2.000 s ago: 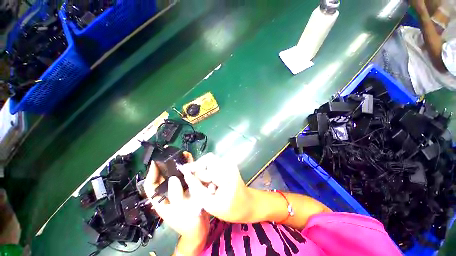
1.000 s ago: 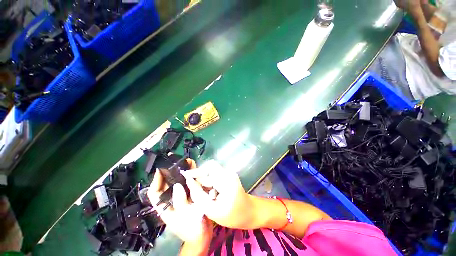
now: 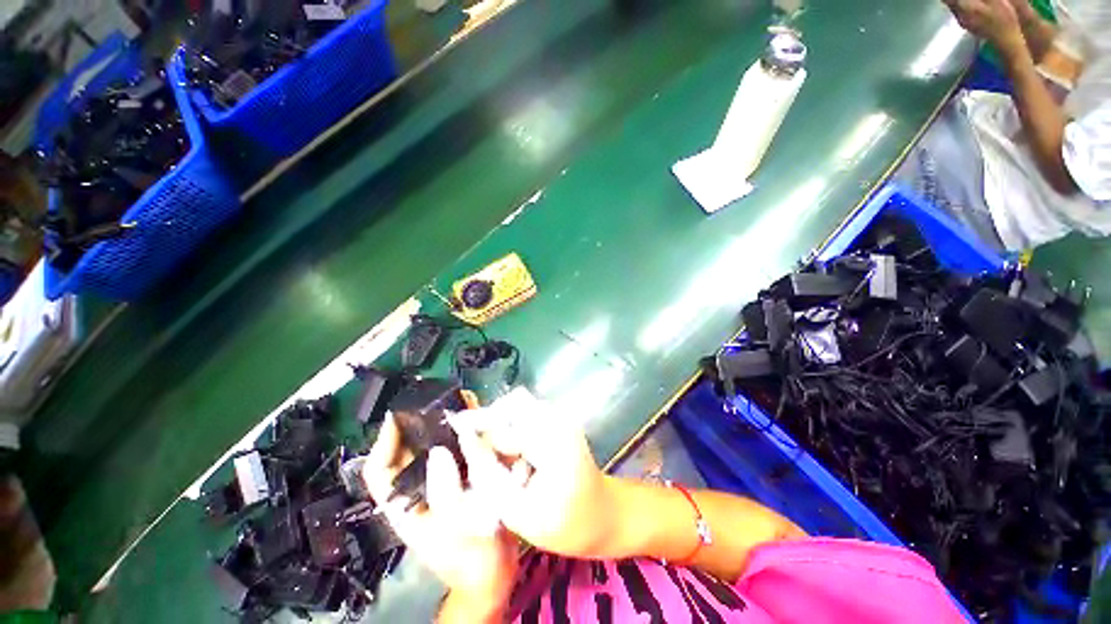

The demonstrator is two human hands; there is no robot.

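Note:
A black power adapter (image 3: 429, 436) is held in my left hand (image 3: 441, 527), low and left of centre, with my fingers and thumb around it. My right hand (image 3: 536, 469) is against the adapter's right side with its fingertips pinched together. Glare washes out both hands, so I cannot tell what is between the right fingertips. A pile of black adapters (image 3: 319, 527) with cords lies on the green bench left of my hands, one showing a pale face. A yellow block (image 3: 496, 289) with a round black piece on top lies beyond my hands.
A blue crate (image 3: 814, 467) heaped with black adapters stands at the right. Blue baskets (image 3: 292, 107) of adapters stand at the upper left. A white bottle (image 3: 754, 122) stands on white paper (image 3: 710, 183) on the bench (image 3: 585, 159). Another person's arms (image 3: 1036, 104) show at the upper right.
The bench and its contents have shifted slightly in view. My left hand still holds the adapter, which has turned a little. My right hand stays against it.

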